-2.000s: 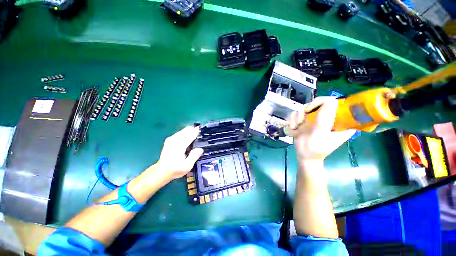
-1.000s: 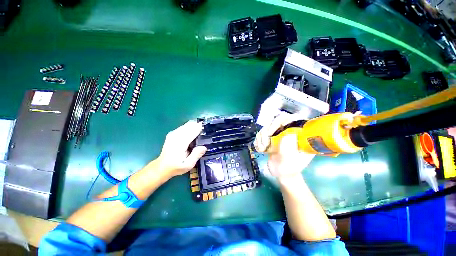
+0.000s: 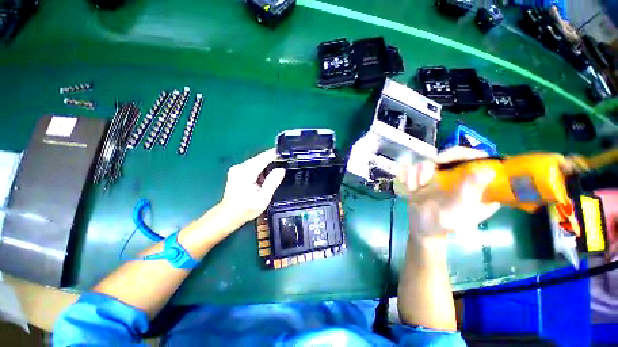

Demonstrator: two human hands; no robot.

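The black device housing [image 3: 306,227] stands open like a clamshell on the assembly fixture [image 3: 264,237] in front of me, its lid raised at the back. My left hand [image 3: 252,188] holds the left edge of the raised lid, thumb in front. A blue wrist strap is on that wrist. My right hand [image 3: 444,196], blurred, is around the orange-yellow electric screwdriver [image 3: 525,186] to the right of the housing. The screwdriver's front end is by the white-grey screw feeder [image 3: 366,159]; its tip is too blurred to tell.
Beaded metal strips [image 3: 166,118], thin dark rods [image 3: 112,146] and a grey-brown flat box [image 3: 51,203] lie at left. Open black housings [image 3: 369,62] line the far side. A blue bin [image 3: 469,139] is behind my right hand. A black supply box [image 3: 581,223] stands far right.
My right hand with the screwdriver has moved right, from the housing's right edge back toward the feeder. The lid in my left hand now stands more upright.
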